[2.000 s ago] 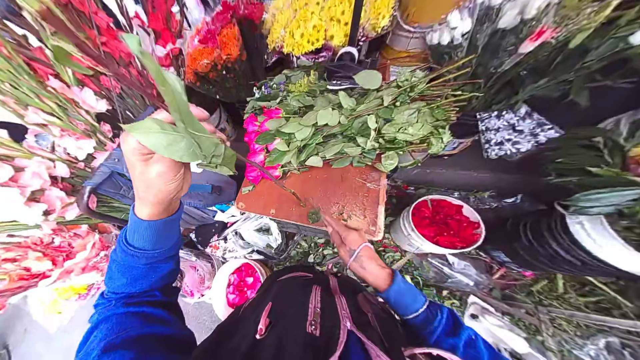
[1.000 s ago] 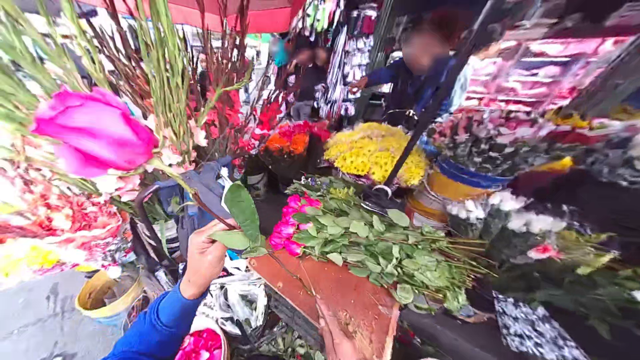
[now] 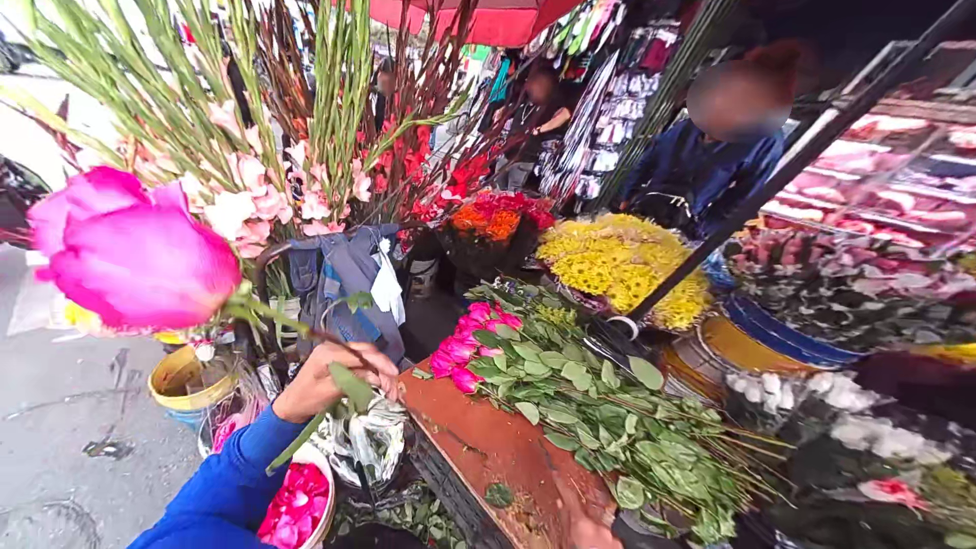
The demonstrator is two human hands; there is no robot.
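My left hand (image 3: 335, 381), in a blue sleeve, grips the stem of a large pink rose (image 3: 137, 252) at the left; the bloom is close to the camera. A leaf hangs below my fingers. At the bottom edge, over the near end of the reddish-brown board (image 3: 473, 435), is a blurred part of my right hand (image 3: 587, 522); its fingers cannot be made out. A pile of leafy rose stems (image 3: 610, 412) lies on the board, with several pink blooms (image 3: 469, 347) at its left end.
A white bucket (image 3: 329, 488) of pink petals stands below my left forearm. A yellow bucket (image 3: 191, 381) is on the pavement at left. Yellow flowers (image 3: 625, 263) and a slanting black pole (image 3: 778, 175) stand beyond the board. A person in dark blue (image 3: 701, 168) is behind them.
The rose's bloom has come into view since the first frame. My right hand, plain on the board earlier, now shows only as a blur at the bottom edge. The view has tilted up.
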